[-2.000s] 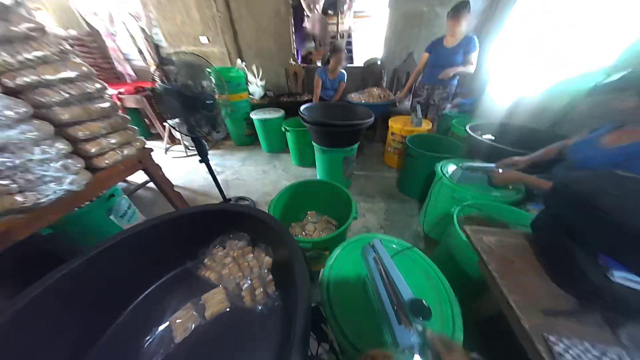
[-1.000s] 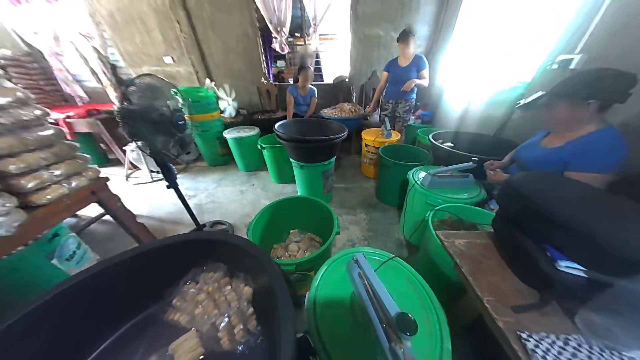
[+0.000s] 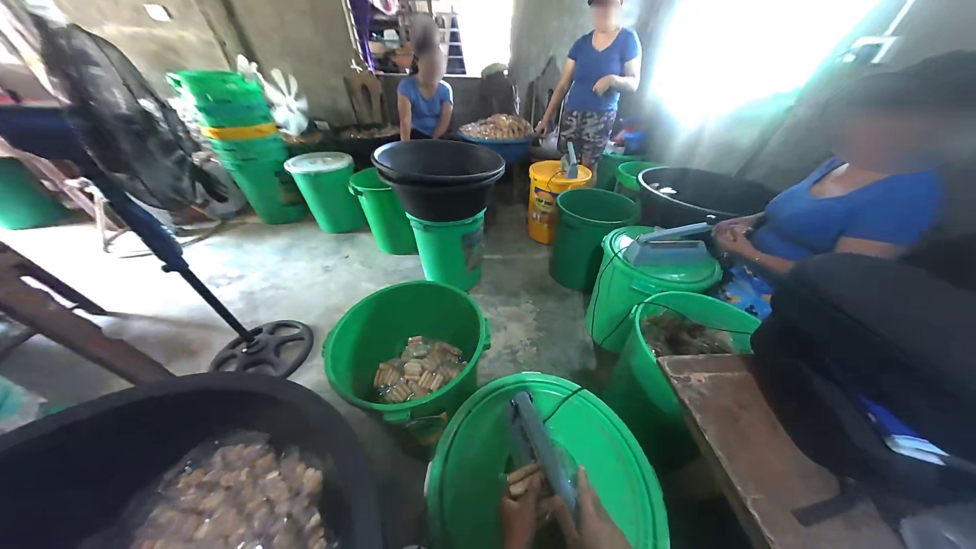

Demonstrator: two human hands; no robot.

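A hand-operated impulse sealer (image 3: 543, 450) lies on the green lid (image 3: 610, 488) of a bucket at the bottom centre. My left hand (image 3: 522, 515) holds a small clear bag of brown biscuit sticks (image 3: 526, 480) at the sealer's left side. My right hand (image 3: 587, 515) is at the sealer's near end on its right; whether it grips the arm or the bag edge is unclear. Left of the lid, a green bucket (image 3: 404, 313) holds several packed bags of sticks (image 3: 418, 370). A large black tub (image 3: 305, 396) at the lower left holds more bagged brown pieces (image 3: 236, 496).
A wooden table (image 3: 724, 412) with a black bag (image 3: 862, 343) stands at right, beside a person in blue. Two other people are at the back. A pedestal fan (image 3: 175, 259) stands at left. Green buckets (image 3: 450, 252) and a second sealer (image 3: 667, 248) are around.
Both my hands are now in view at the sealer, with a bag of sticks in the left. The view has shifted. The person at right has lowered their hands toward the lap.
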